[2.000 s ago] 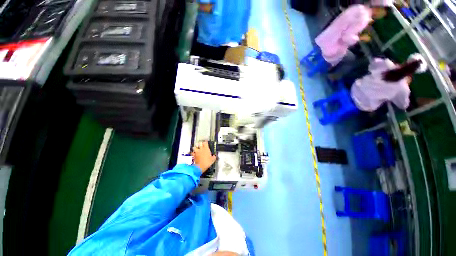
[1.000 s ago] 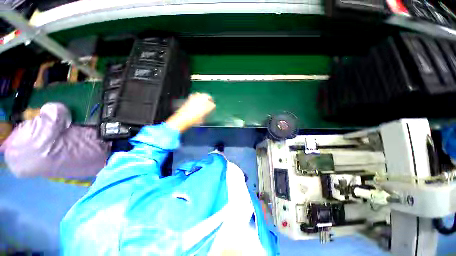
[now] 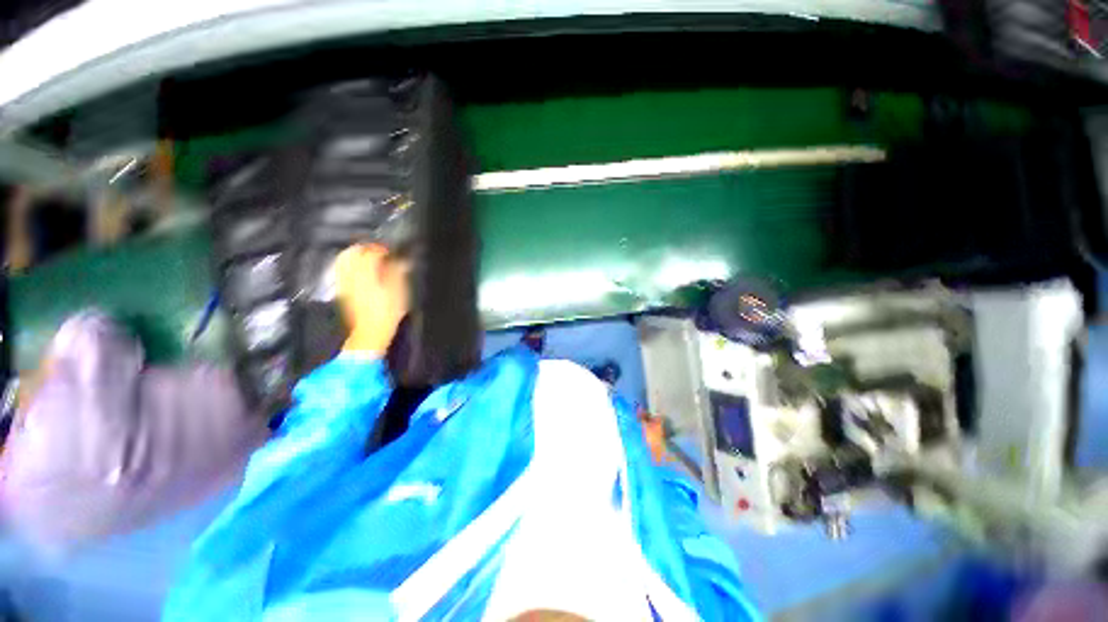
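My left hand point(image 3: 371, 295) is over the near part of a black foam tray point(image 3: 318, 334) on top of a tall tray stack at the left. The hand is blurred. A pale patch, perhaps a phone unit point(image 3: 326, 277), shows beside its fingers; whether the hand grips it I cannot tell. More blurred units lie in pockets further back. A second row of pale units point(image 3: 265, 318) sits in a lower tray to the left. A small orange, skin-like patch beside my right side may be part of my right hand, but it is too unclear to tell.
The white desktop machine point(image 3: 750, 476) stands at the right, with a round black fan point(image 3: 741, 311) at its corner. A green bench point(image 3: 656, 219) with a white strip runs behind. Dark tray stacks point(image 3: 972, 207) stand far right. A person in pink point(image 3: 103, 425) is at the left.
The view has swung from the machine to the bench. Since one second ago, my left hand has moved left from over the green bench to the tray stack.
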